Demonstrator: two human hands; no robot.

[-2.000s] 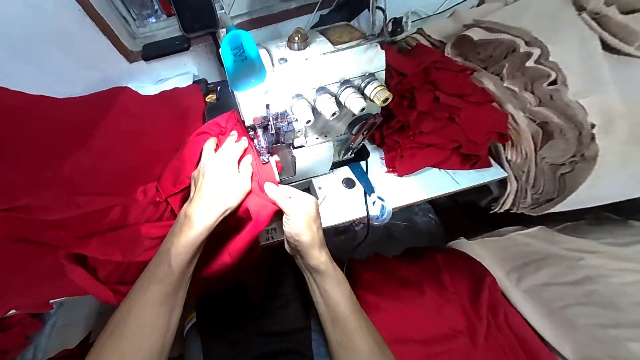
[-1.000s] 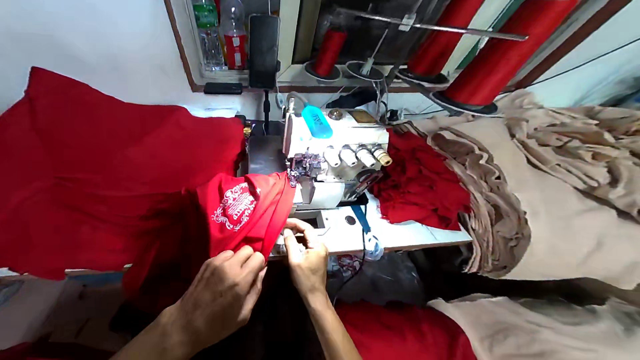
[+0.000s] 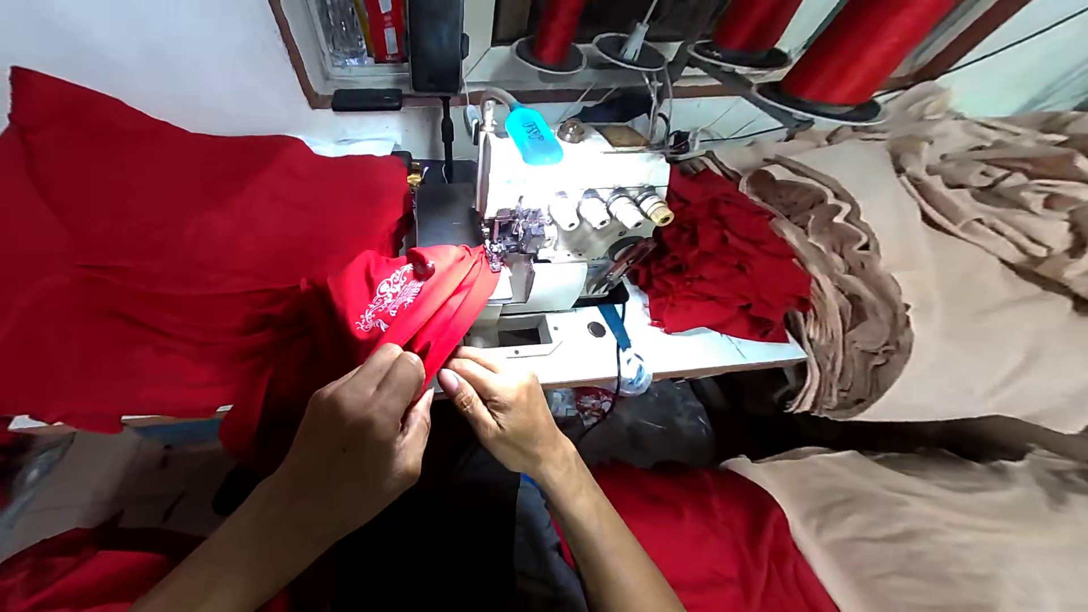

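My left hand (image 3: 365, 416) grips the near edge of a red knit fabric piece (image 3: 459, 289) that bears a white printed design. Close beside it, my right hand (image 3: 497, 408) pinches the same edge between thumb and fingers, at the front of the white machine table (image 3: 578, 365). The far end of the piece reaches the needle and presser foot area (image 3: 510, 238) of a white overlock sewing machine (image 3: 569, 178). Whether the foot is down on it cannot be told. A blue tag or cover (image 3: 534, 134) sits on top of the machine.
Red fabric (image 3: 195, 229) spreads over the left side. Right of the machine lie a crumpled red fabric pile (image 3: 722, 255) and stacked beige fabric (image 3: 960, 280). Red thread cones (image 3: 858, 51) stand behind. More red fabric (image 3: 697, 527) and beige fabric (image 3: 943, 527) lie at lower right.
Two seconds ago my left hand lay flat on the fabric beside the presser foot; both hands are now lower, at the fabric's near edge. The printed design has come into sight. The view has shifted.
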